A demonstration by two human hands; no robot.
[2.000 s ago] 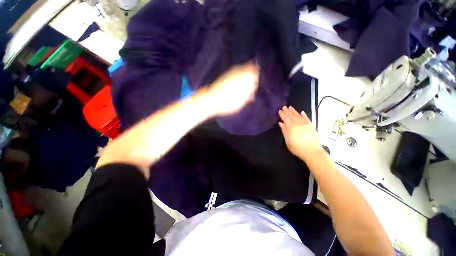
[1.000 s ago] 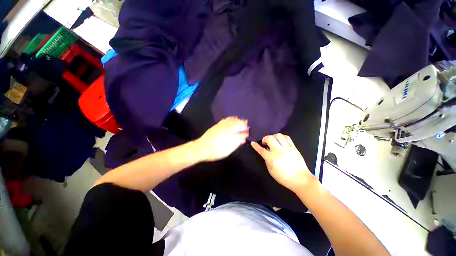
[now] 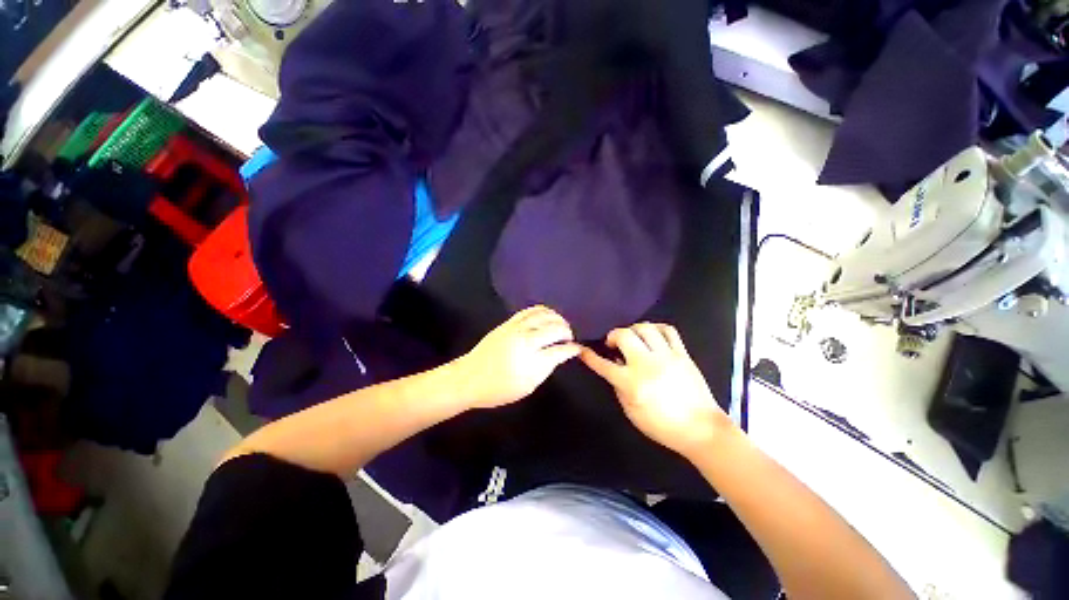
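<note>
A black garment panel (image 3: 533, 434) with a thin white trim line (image 3: 743, 305) along its right edge lies over the table's front edge. A rounded purple pocket bag (image 3: 586, 252) lies on it. My left hand (image 3: 524, 355) and my right hand (image 3: 656, 381) meet just below the purple piece, fingertips pinching the dark cloth. The exact bit of cloth between the fingers is hidden. More purple cloth (image 3: 334, 223) is heaped to the left.
A white sewing machine head (image 3: 938, 240) stands at the right, with a black rectangular object (image 3: 975, 387) on its bed. Purple cut pieces (image 3: 909, 106) lie behind it. A red stool or bin (image 3: 229, 270) and green basket (image 3: 141, 131) are at the left.
My left hand has come down from over the purple piece, and my right hand has moved in from the panel's right side to meet it. The rounded purple piece now lies more uncovered.
</note>
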